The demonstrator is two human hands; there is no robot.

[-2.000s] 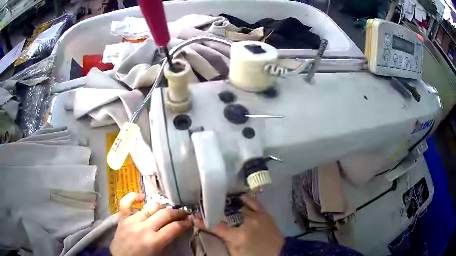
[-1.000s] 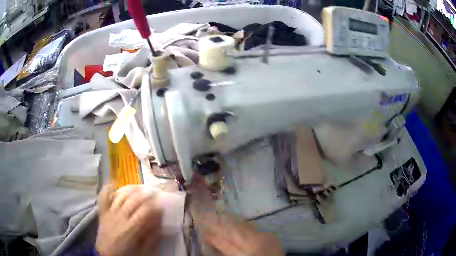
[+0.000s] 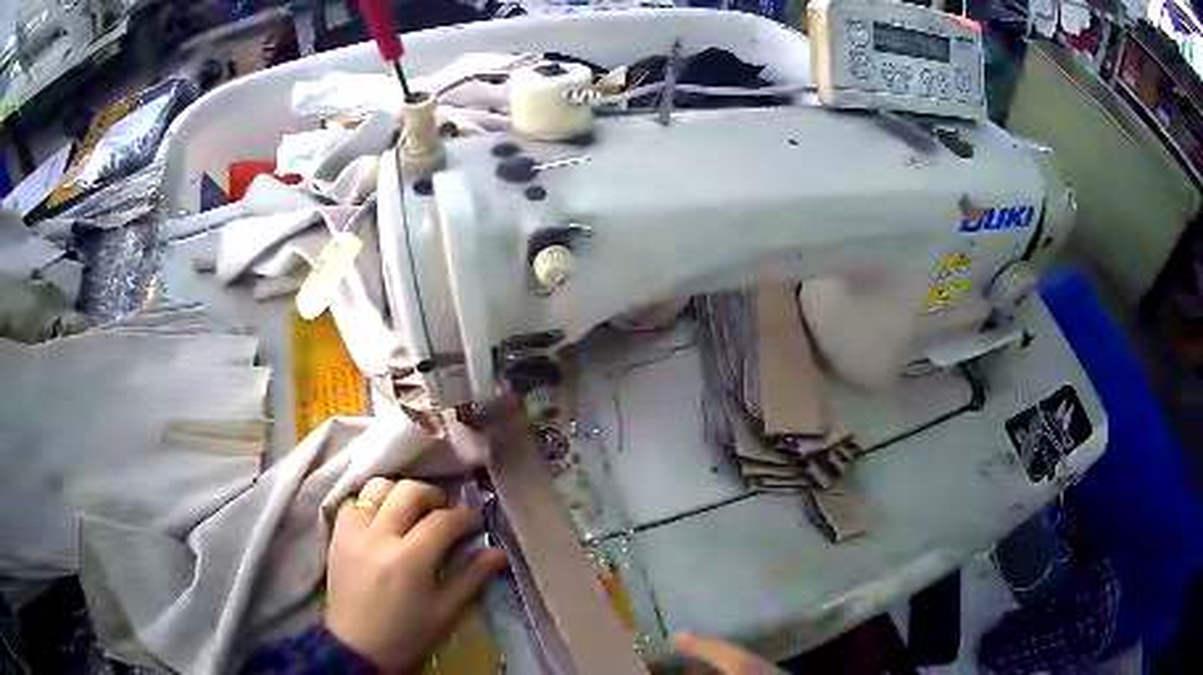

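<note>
A pale grey-beige garment panel lies in folds left of the needle, its edge running under the machine head. My left hand rests on its right edge, fingers curled and thumb tip close together on the cloth. A pinkish-tan band runs from the presser foot area toward me, just right of the panel. My right hand is cut off by the bottom edge, right of the band; its grip is hidden. The white sewing machine stands over the work; the needle tip cannot be made out.
A bundle of tan strips lies under the machine arm. Stacked pale panels lie at the far left. Bunched cloth is behind the head. A control panel stands top right, and a red-handled tool stands on the head.
The view has shifted, so the machine sits higher. The panel is now spread left of the needle and the long band shows. My right hand has moved from beside the needle down to the bottom edge.
</note>
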